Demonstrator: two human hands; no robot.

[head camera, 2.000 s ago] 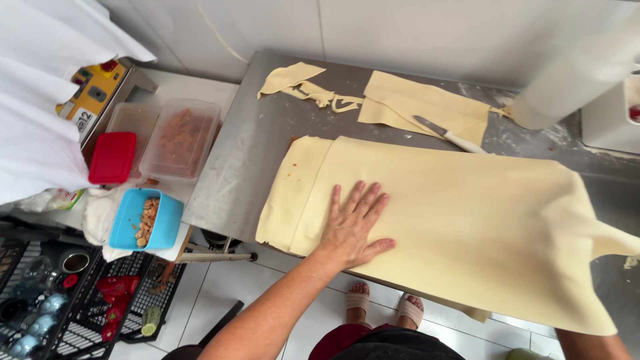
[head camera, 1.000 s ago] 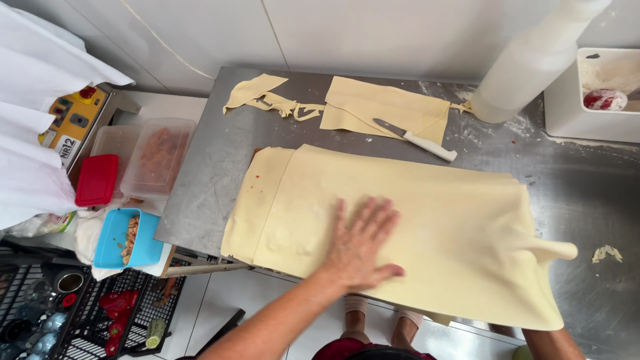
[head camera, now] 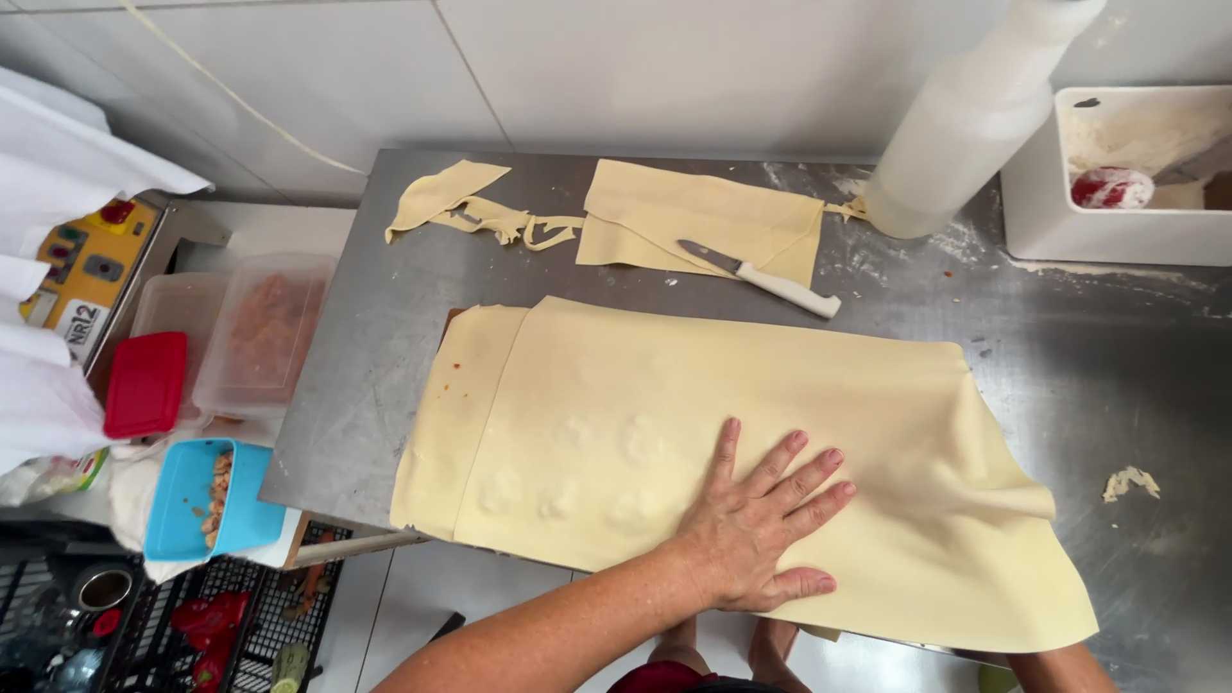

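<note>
A large sheet of dough (head camera: 616,385) lies over another dough layer (head camera: 443,414), which shows along its left end. Small bumps rise under the top sheet at left of centre. My left hand (head camera: 760,525) rests flat on the sheet with its fingers spread. My right hand (head camera: 1064,671) is at the lower right, mostly hidden under the sheet's hanging corner, so its fingers cannot be seen. The sheet is wrinkled and folded near its right end. Behind it a paring knife with a white handle (head camera: 784,289) lies across a folded piece of dough (head camera: 703,212).
Dough scraps (head camera: 452,197) lie at the back of the steel table (head camera: 346,385). A plastic bottle (head camera: 953,144) and a white flour bin (head camera: 1107,231) stand at the back right. At left are a blue container (head camera: 178,500), a red lid (head camera: 144,385) and a lidded plastic box (head camera: 265,337).
My left hand has moved rightward along the dough sheet. Bumps under the sheet now show plainly to its left. The view has shifted.
</note>
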